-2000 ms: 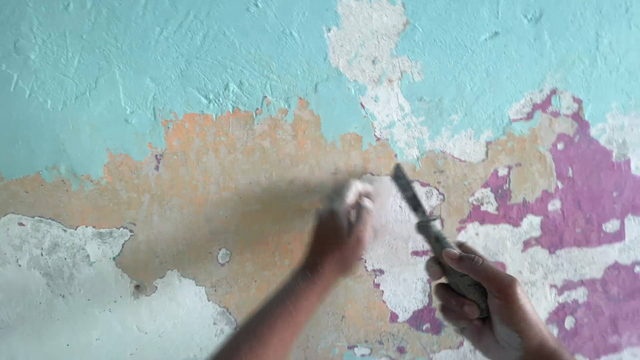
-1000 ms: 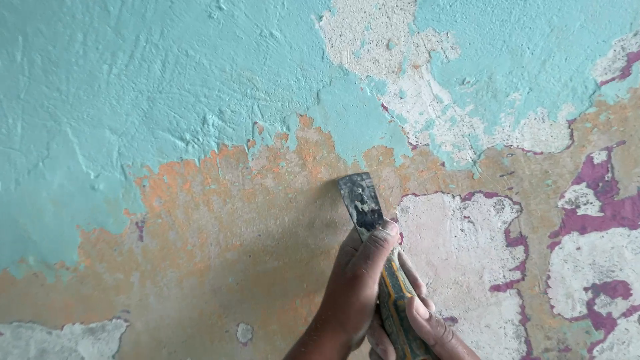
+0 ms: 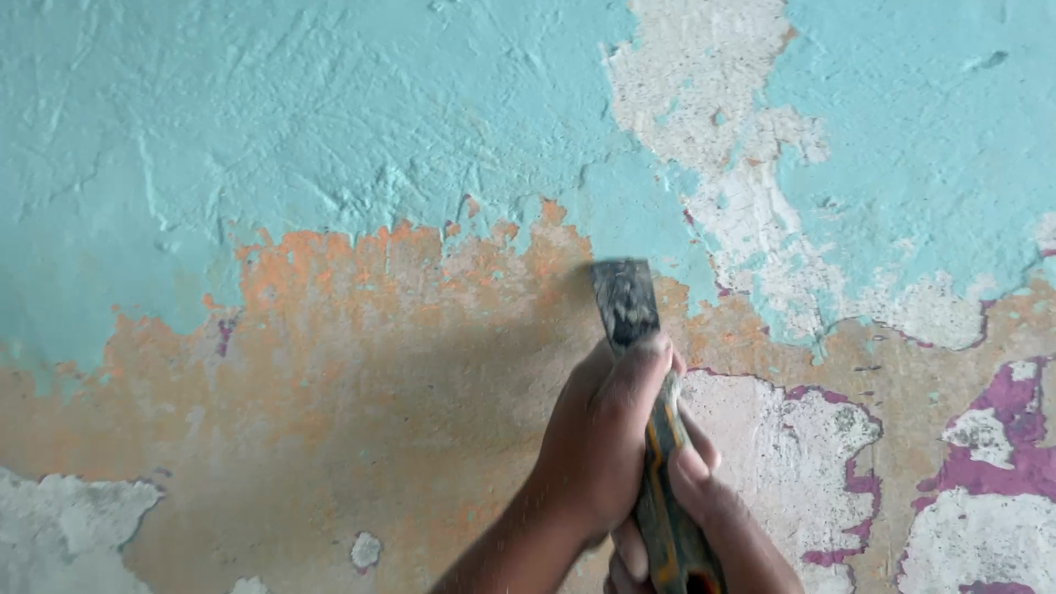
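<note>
My left hand [image 3: 598, 429] grips the neck of a paint scraper [image 3: 629, 301], its thumb at the base of the dark, paint-smeared metal blade. Lower down, my right hand [image 3: 714, 495] is wrapped around the scraper's worn black handle with yellow stripes. The blade points up, and its tip lies at the ragged lower edge of the turquoise paint [image 3: 412, 107] on a wall. Below and left of the blade is a tan and orange exposed layer [image 3: 371, 396].
White bare patches show at the upper right [image 3: 701, 74], right of my hands [image 3: 784, 454] and at the lower left [image 3: 66, 520]. Purple paint remnants [image 3: 1006, 466] lie at the lower right. The turquoise surface is rough and ridged.
Two seconds ago my left hand was off the scraper, beside it; it has since closed on the neck. Since one second ago turquoise paint just right of the blade tip has given way to tan.
</note>
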